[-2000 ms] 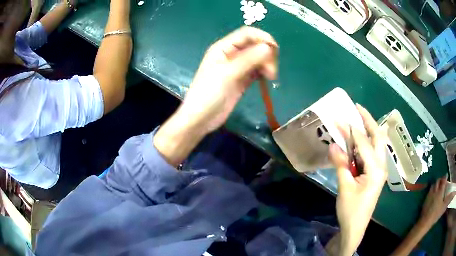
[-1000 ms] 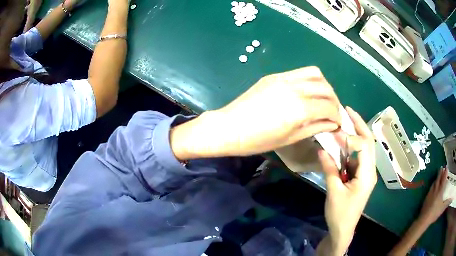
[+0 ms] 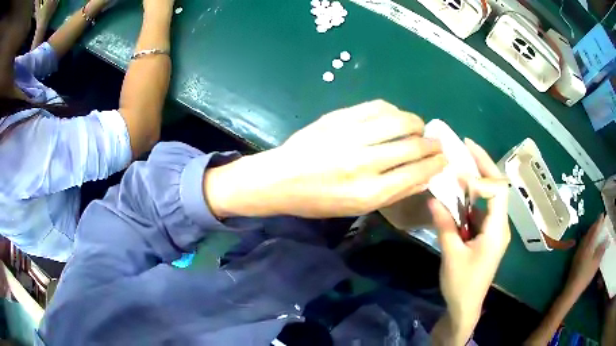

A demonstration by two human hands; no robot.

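Note:
A cream housing (image 3: 447, 149) is held tilted above the bench's near edge, partly covered by both hands. My left hand (image 3: 351, 159) reaches across from the left, its fingers bent over the housing's near side. What its fingertips pinch is hidden, and the strap of this housing does not show. My right hand (image 3: 478, 233) holds the housing from the right, with a small red-handled tool (image 3: 465, 230) in the same hand. The tool's metal part lies against the housing.
White caps (image 3: 329, 15) lie in a pile on the green bench (image 3: 250, 67), with three loose caps (image 3: 337, 64) nearer. Another housing (image 3: 537, 196) with a brown strap and white pieces (image 3: 574, 192) lies right. More housings (image 3: 523, 51) stand beyond the pale strip. Neighbours' arms show left and right.
Two seconds ago my left hand held the brown strap up away from the housing; it then came over the housing. Since one second ago it has shifted slightly left, showing more of the housing.

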